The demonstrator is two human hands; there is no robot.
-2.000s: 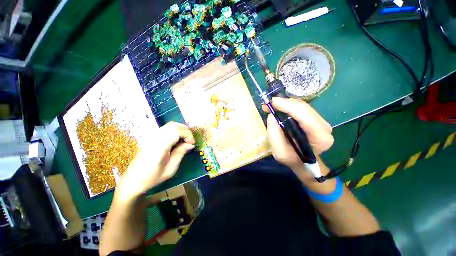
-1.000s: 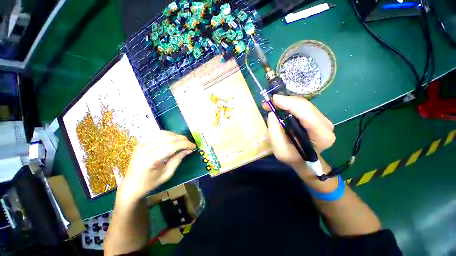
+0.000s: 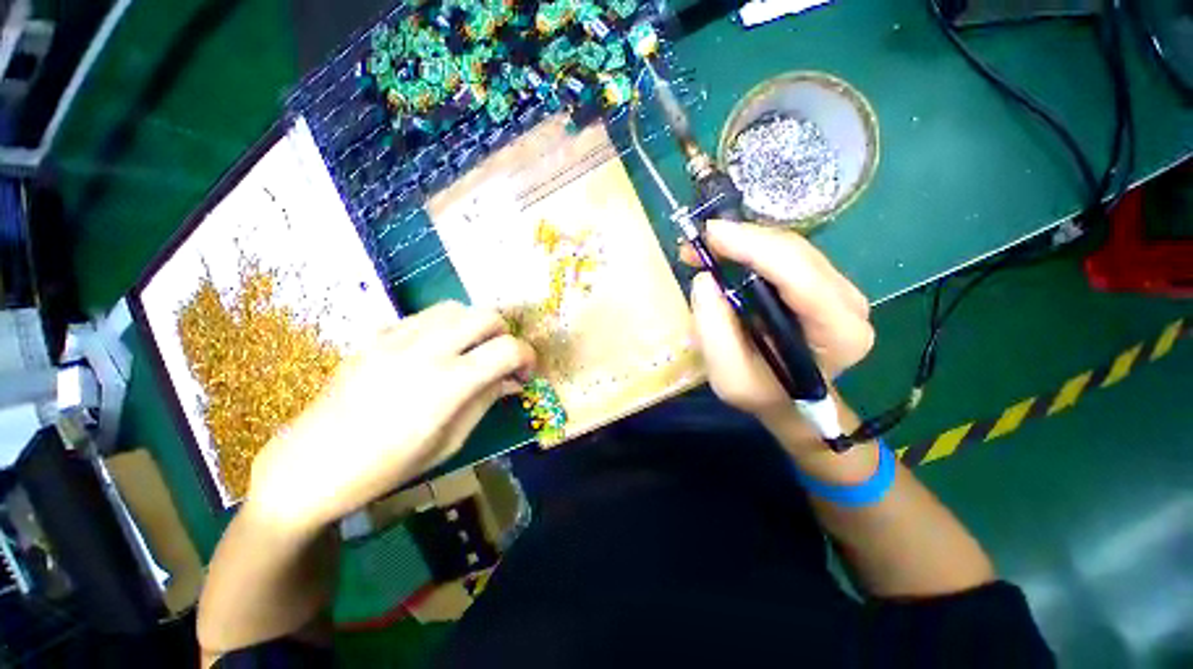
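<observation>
My right hand (image 3: 782,320) holds the soldering iron (image 3: 772,342), its metal tip and thin feed tube pointing up and away, beyond the wooden board (image 3: 628,294). My left hand (image 3: 406,392) is at the board's near left edge, with its fingertips at the row of small green circuit boards (image 3: 543,408). The fingers cover part of the row, and I cannot tell whether they grip a piece. A small pile of gold pins (image 3: 568,265) lies on the wooden board. The white pin tray (image 3: 308,196), heaped with gold pins, is left of the board.
Green board assemblies (image 3: 497,59) are piled on a black grid mat (image 3: 393,196) beyond the wooden board. A round tub (image 3: 857,144) with silvery bits stands right of the iron. Black cables (image 3: 1020,144) run at the right. An open cardboard box (image 3: 491,523) is below the bench edge.
My left hand has shifted right and its fingers now cover more of the circuit board row. My right hand still holds the iron in nearly the same pose. The view has shifted slightly.
</observation>
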